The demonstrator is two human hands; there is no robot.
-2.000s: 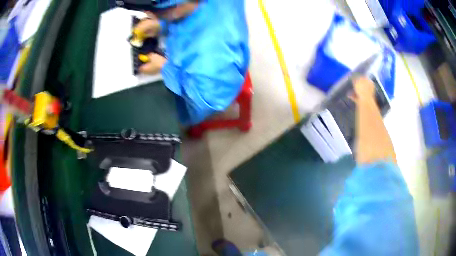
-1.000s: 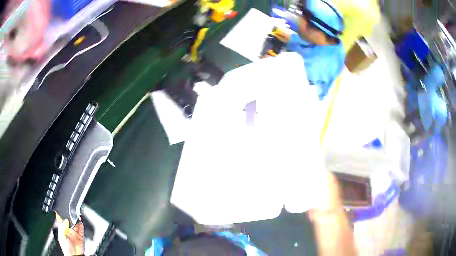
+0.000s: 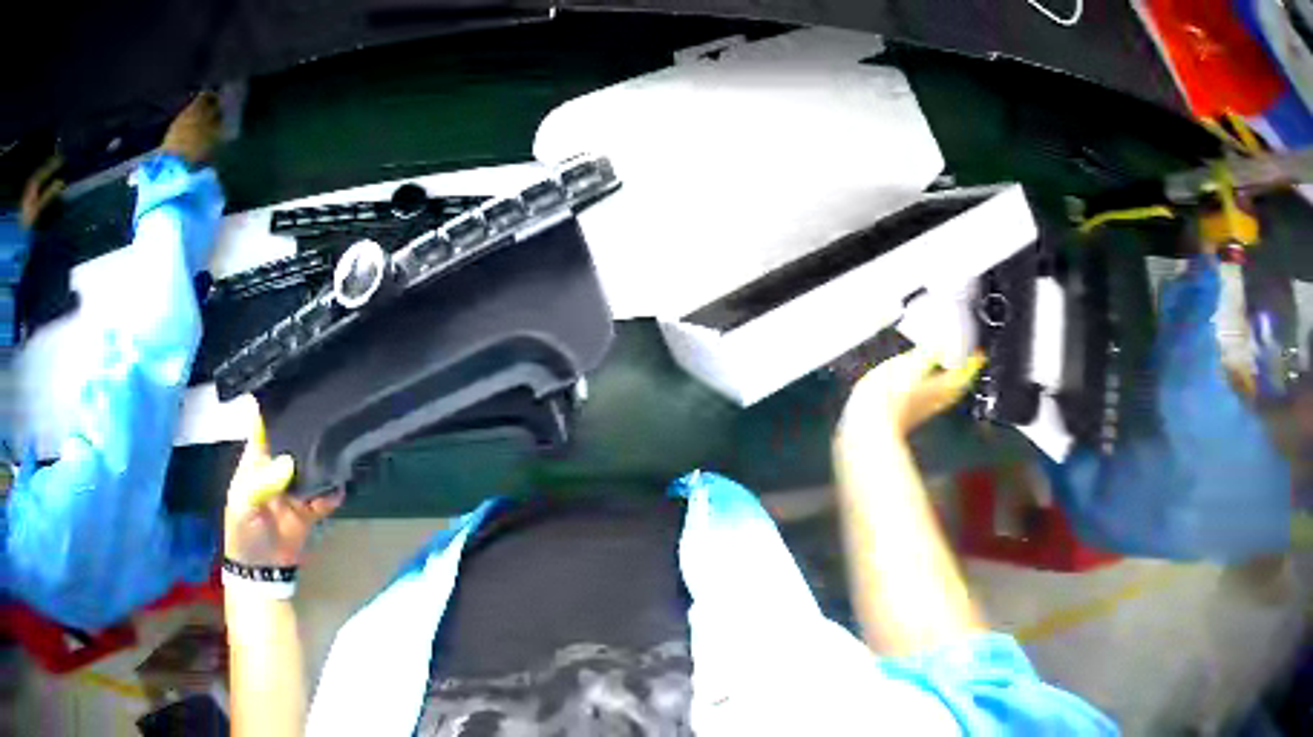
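My left hand, with yellow finger cots and a wristband, grips the lower left end of a black control panel assembly. The panel is tilted, its key strip and ringed knob facing up and away, its recessed edge towards me. To its right a long white box with a dark inside lies open on the green bench, its big white lid spread behind. My right hand, with yellow on a fingertip, is at the box's near side; whether it grips anything is unclear.
More black panels lie on white sheets at the left and right of the green bench. Co-workers in blue sleeves are at the left and right. A yellow tool stands at the far right.
The view has swung round. The panel is now in front of me, held in my left hand. The white box, earlier a broad white shape by my right hand, now shows its dark inside.
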